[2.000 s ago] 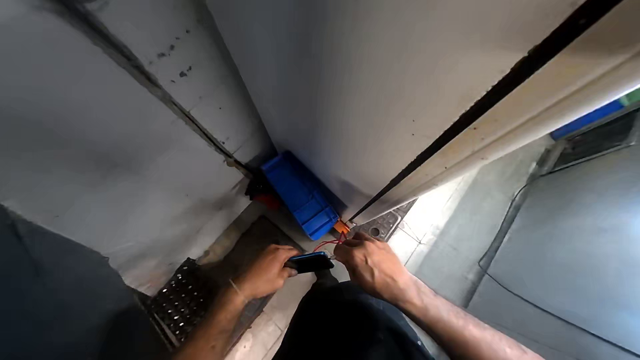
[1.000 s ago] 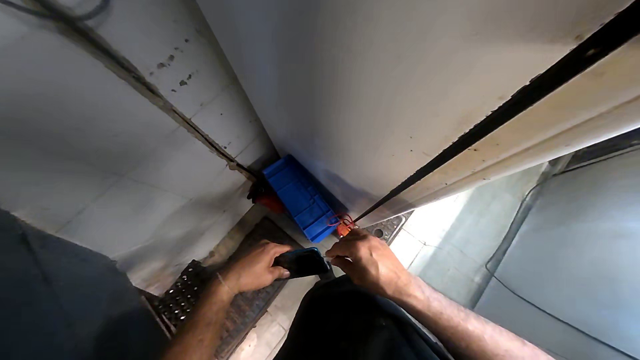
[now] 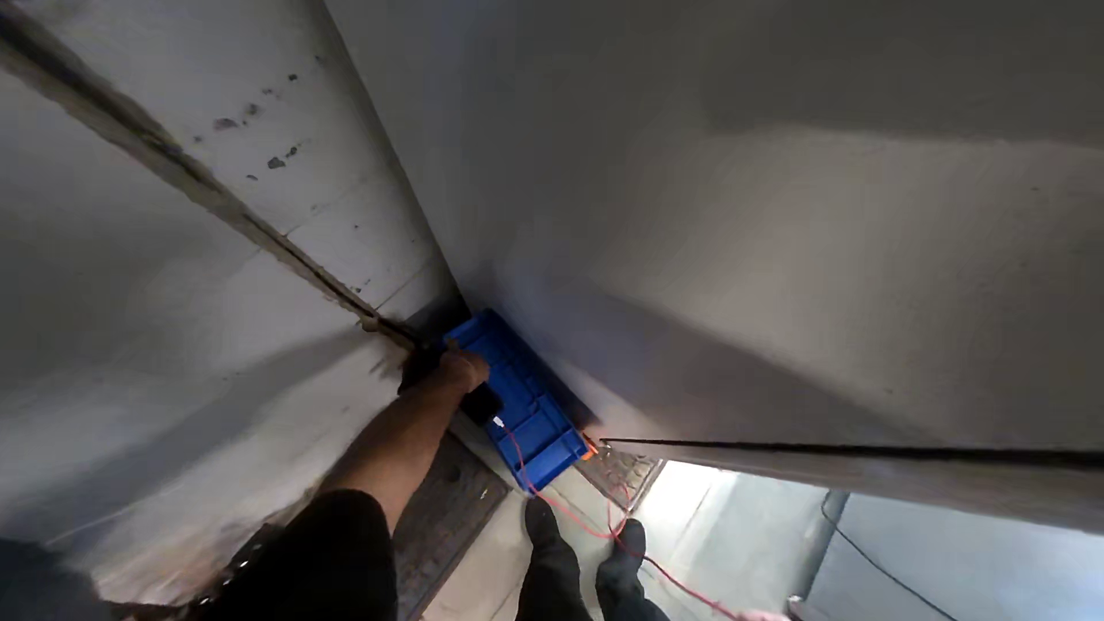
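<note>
My left hand (image 3: pixel 463 369) reaches over the upper left side of a blue plastic crate (image 3: pixel 539 440). It holds a dark phone (image 3: pixel 481 404); the grip is partly hidden behind the hand. A white plug (image 3: pixel 498 422) is at the phone's lower end, and a thin red cable (image 3: pixel 573 520) runs from it across the crate and past my shoes towards the bottom right. Only a small part of my right hand (image 3: pixel 763 616) shows at the bottom edge, beside the cable's far end. Whether it grips the cable is unclear.
Tall pale panels rise on both sides, the large right one (image 3: pixel 690 259) alongside the crate. An orange object (image 3: pixel 589 446) lies by the crate's lower right corner. A dark worn board (image 3: pixel 448 517) lies on the floor left of my shoes (image 3: pixel 542 522).
My left hand has moved up and away with the phone, from beside my right hand to over the crate. My right hand has moved to the bottom edge. The red cable now stretches across the floor.
</note>
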